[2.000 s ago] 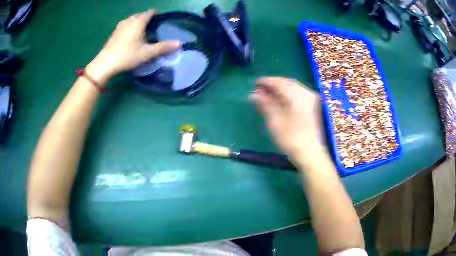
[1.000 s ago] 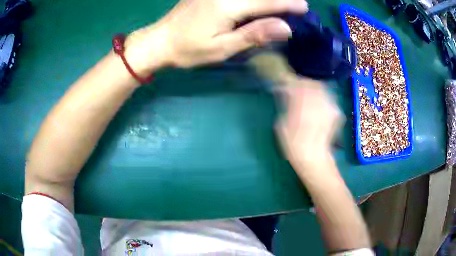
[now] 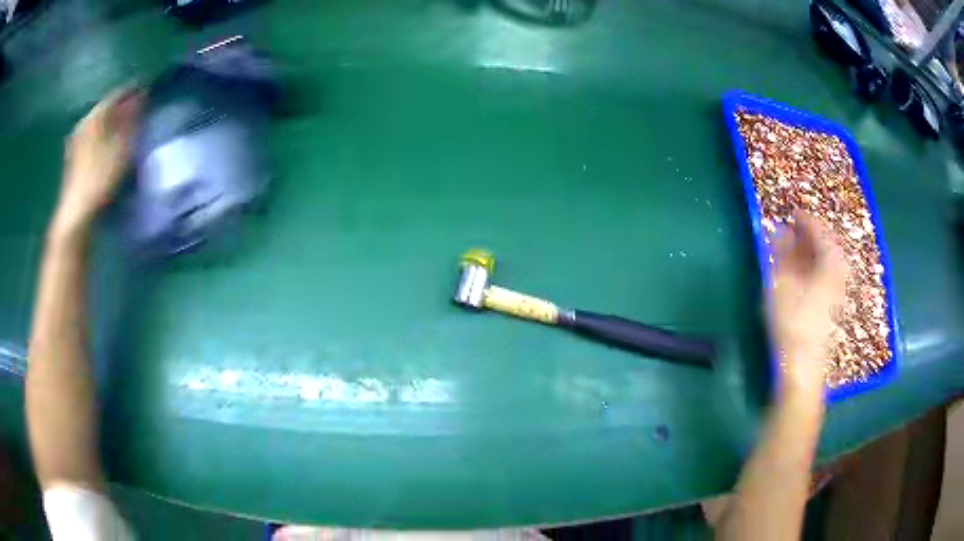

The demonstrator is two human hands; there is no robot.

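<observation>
A dark fan unit (image 3: 201,159) with pale blades is at the left of the green bench, blurred. My left hand (image 3: 104,148) is at its left edge, fingers on or against the rim; the blur hides the exact grip. My right hand (image 3: 805,269) is over the blue parts tray (image 3: 886,306), fingertips at the heap of small copper-coloured pieces (image 3: 798,159); whether they hold a piece cannot be told. The mallet (image 3: 640,336) lies on the bench between my hands, its metal and yellow head to the left and its black grip to the right.
Other dark fan units (image 3: 846,48) are at the far right edge of the bench. Part of another dark round thing (image 3: 544,8) shows at the top. Brown cartons (image 3: 883,481) are below the bench at the lower right. A small dark speck lies near the front edge.
The mallet, blurred in my right hand a second ago, now lies on the bench. My right hand has moved right to the tray. My left hand has moved far left, where a fan unit now shows.
</observation>
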